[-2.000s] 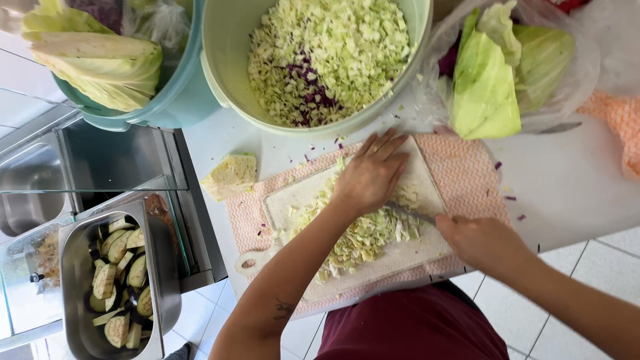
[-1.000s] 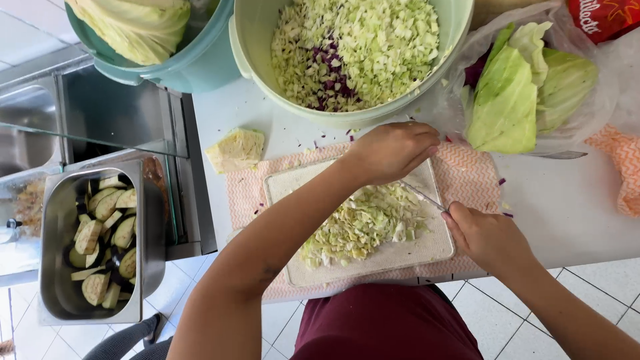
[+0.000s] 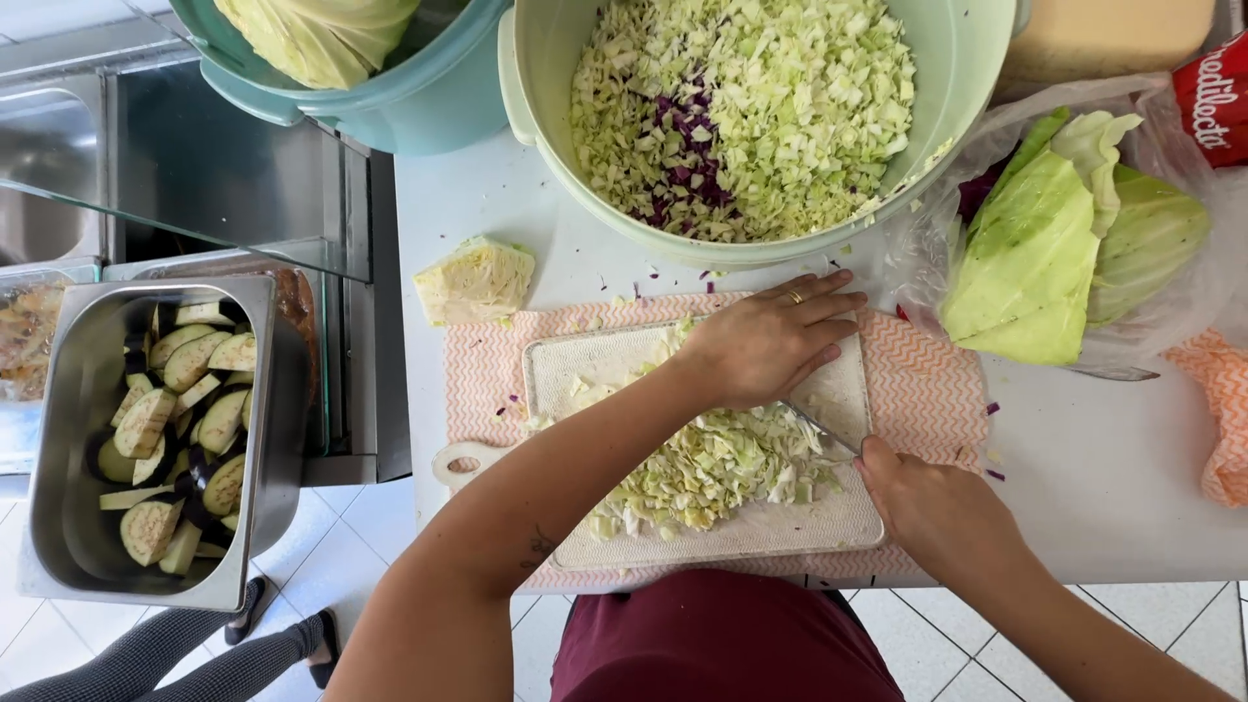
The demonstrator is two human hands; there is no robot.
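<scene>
Chopped cabbage (image 3: 702,478) lies heaped on a white cutting board (image 3: 585,363), which rests on an orange-patterned cloth (image 3: 936,400). My right hand (image 3: 907,487) grips a knife (image 3: 824,429) at the board's right side; its blade reaches left into the cabbage, the tip partly hidden. My left hand (image 3: 775,336) is above the heap at the board's upper right, fingers spread toward the large green tub, near the blade; whether it presses on the blade I cannot tell. The tub (image 3: 682,252) holds chopped green cabbage with some purple pieces.
A cabbage chunk (image 3: 478,281) lies left of the tub. Cabbage leaves (image 3: 1033,253) sit in a plastic bag at right, beside another blade (image 3: 1116,372). A blue bucket (image 3: 429,97) holds cabbage. At left is a steel pan (image 3: 49,390) of eggplant pieces; another person's legs (image 3: 195,653) show below.
Across these frames, my left hand has gone from resting over the cabbage to being raised, and now lies spread near the board's upper right. The knife has stayed in my right hand.
</scene>
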